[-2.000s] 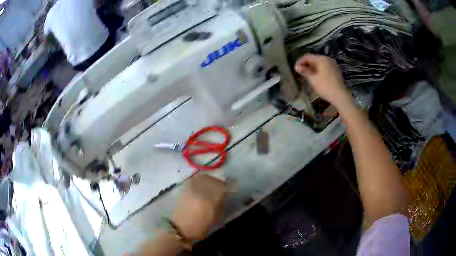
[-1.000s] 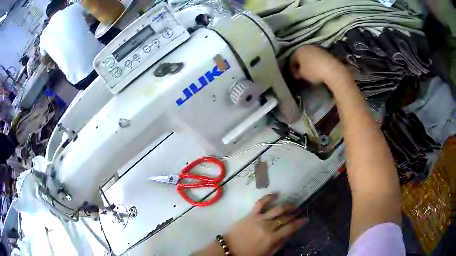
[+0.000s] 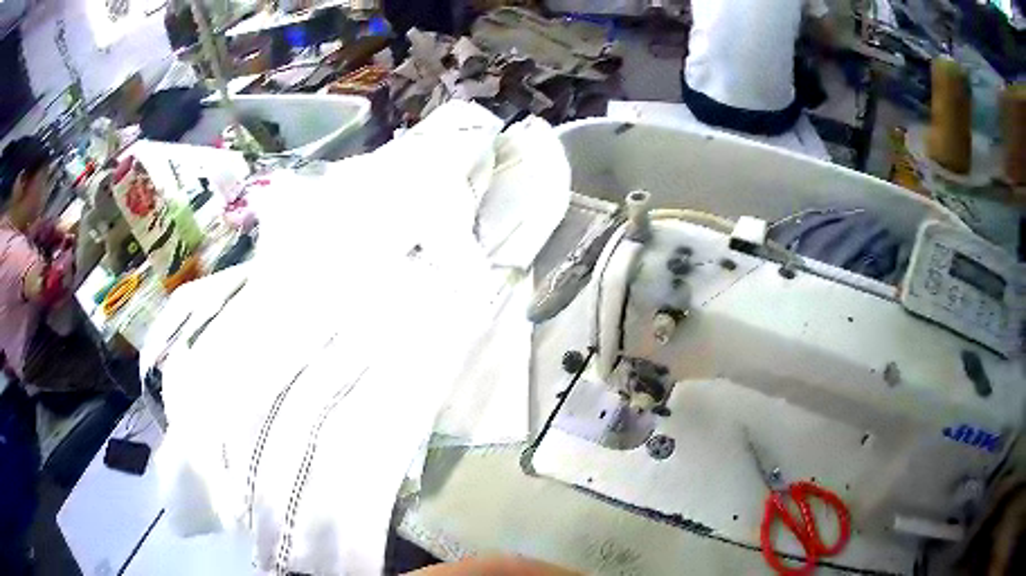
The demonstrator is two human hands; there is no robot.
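The large white garment (image 3: 326, 338) with double dark stitch lines lies left of the machine, over the table and side table. The white sewing machine (image 3: 788, 338) fills the right; its needle area (image 3: 641, 394) has no cloth under it. Red-handled scissors (image 3: 804, 527) lie on the bed, blades pointing up-left. My left hand (image 3: 495, 567) shows only as a strip of skin at the bottom edge; its fingers are cut off. My right hand cannot be made out; a dark brownish blur sits at the lower right edge.
A control panel (image 3: 962, 281) is at the right, with thread cones (image 3: 951, 118) behind. A grey lamp-like oblong (image 3: 579, 264) stands left of the machine head. A dark small object (image 3: 126, 455) lies on the white side table (image 3: 96, 512). People are at far left and behind.
The view has swung left, bringing in the garment and side table. My left hand has slipped almost out at the bottom, and my right arm is no longer distinguishable. The scissors still lie on the bed.
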